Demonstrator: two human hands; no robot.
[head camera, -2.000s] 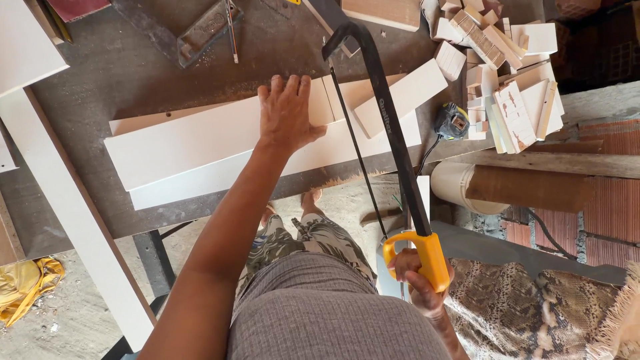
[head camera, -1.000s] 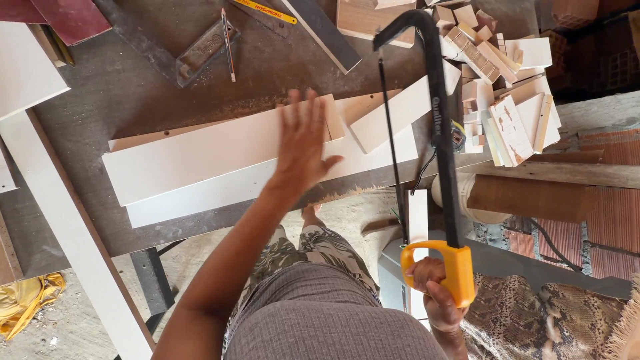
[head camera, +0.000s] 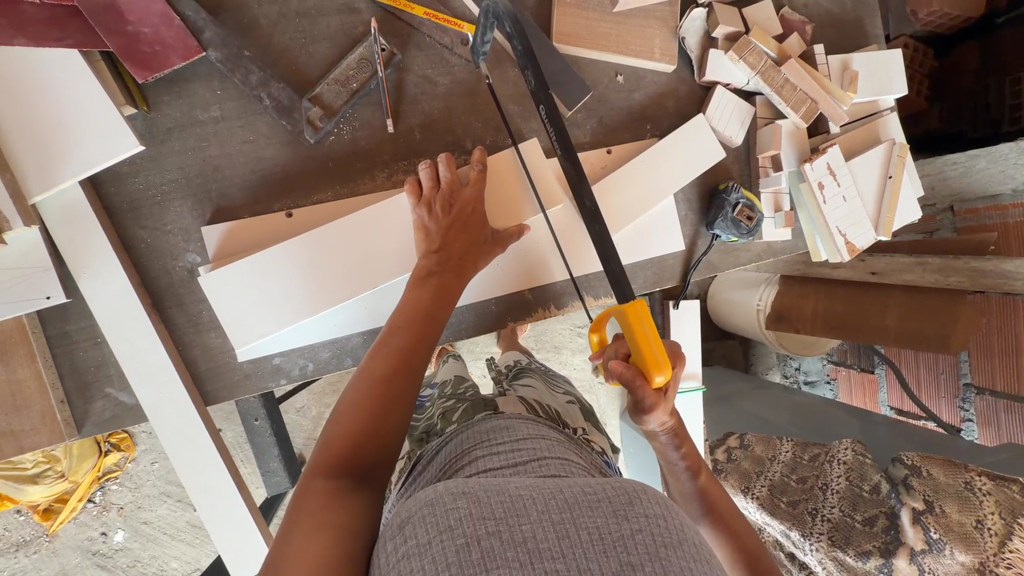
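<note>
My left hand (head camera: 454, 220) lies with its fingers spread on a long white board (head camera: 328, 272), near its right part. That board rests at an angle over other white-faced boards on the dark worktable. My right hand (head camera: 644, 372) grips the yellow handle of a hacksaw (head camera: 596, 216) with a black frame. The thin blade slants over the right end of the upper board; whether it touches cannot be told. A shorter white strip (head camera: 660, 176) lies to the right, partly behind the saw frame.
A tape measure (head camera: 734, 213) lies near offcuts (head camera: 840, 192) at the right. A pencil (head camera: 381, 76) rests on a metal tool (head camera: 344, 88) beyond the boards. At the left a long white board (head camera: 152, 352) crosses the table edge (head camera: 104, 408). A white bucket (head camera: 732, 312) stands lower right.
My left hand, blurred over the boards a second ago, now rests on the upper board. The saw in my right hand has moved left, relative to the boards.
</note>
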